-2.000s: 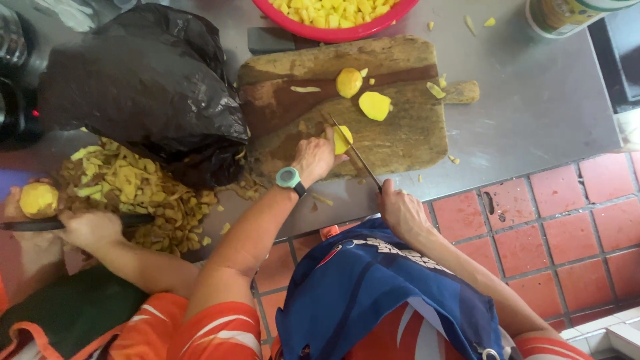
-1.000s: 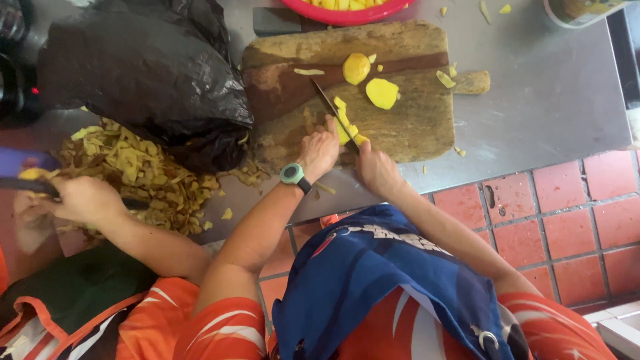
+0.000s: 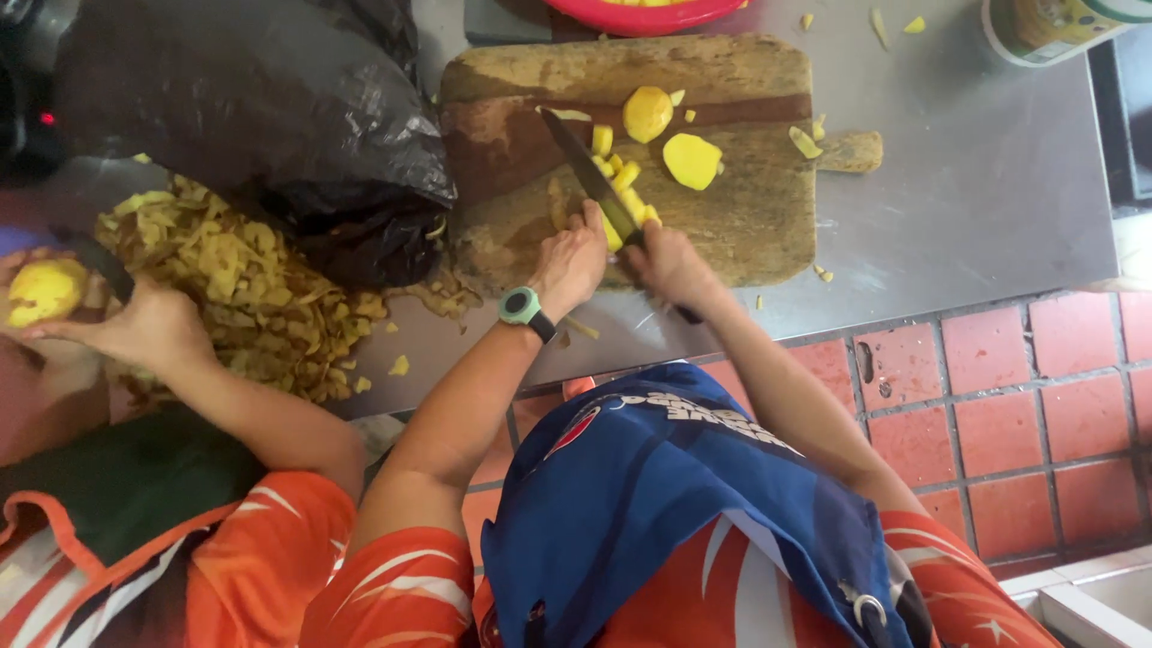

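My right hand [image 3: 670,265] grips the dark handle of a kitchen knife [image 3: 580,162], its blade pointing to the upper left over a worn wooden cutting board [image 3: 738,234]. Under and beside the blade lie cut potato pieces [image 3: 628,175]. My left hand [image 3: 573,261], with a watch on its wrist, presses its fingertips on potato at the near side of the blade; how much it holds is partly hidden. A peeled rounded potato piece [image 3: 647,113] and a potato half [image 3: 692,161], flat yellow face up, rest on the board beyond the knife.
Potato peelings [image 3: 243,288] are heaped at the left beside a black plastic bag [image 3: 261,108]. A co-worker's hands [image 3: 157,324] hold a potato and a knife there. A pink bowl [image 3: 648,16] stands behind the board, a plastic tub [image 3: 1035,31] at the upper right. The steel counter's edge [image 3: 945,310] runs along the near side.
The potato under my left hand was a larger piece two seconds ago; several small pieces now lie along the knife. The rounded piece and the half have stayed on the board.
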